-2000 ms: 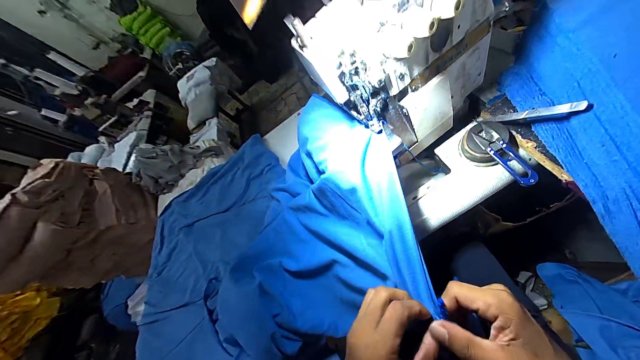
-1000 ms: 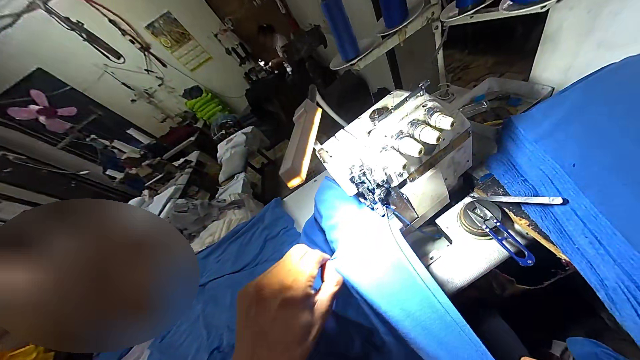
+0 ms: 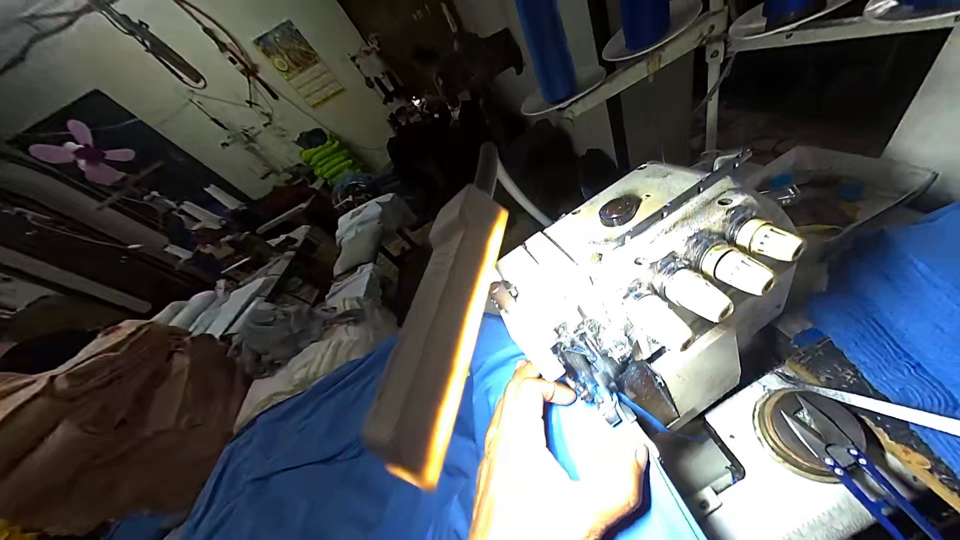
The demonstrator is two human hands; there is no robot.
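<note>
My left hand (image 3: 559, 457) lies on the blue cloth (image 3: 300, 450), fingers and thumb spread apart. Its fingertips are beside the needle and presser-foot area of a white overlock sewing machine (image 3: 712, 360), and the cloth's right edge runs up to the foot. Strong glare hides detail on the hand and around the needle. My right hand is out of view. Thread snips with blue handles (image 3: 844, 457) rest on a round dish at the lower right, near a pale metal strip (image 3: 885, 409).
A lamp with a lit edge (image 3: 442, 337) hangs left of the machine head. Blue thread cones (image 3: 551, 52) stand on a rack above. More blue fabric (image 3: 900, 300) is stacked at right. Brown cloth (image 3: 120, 420) is heaped at left, with white bundles (image 3: 367, 232) behind.
Two seconds ago both hands were at the cloth's near edge; now only my left hand shows. Since one second ago it has moved closer to the presser foot. The view has shifted considerably.
</note>
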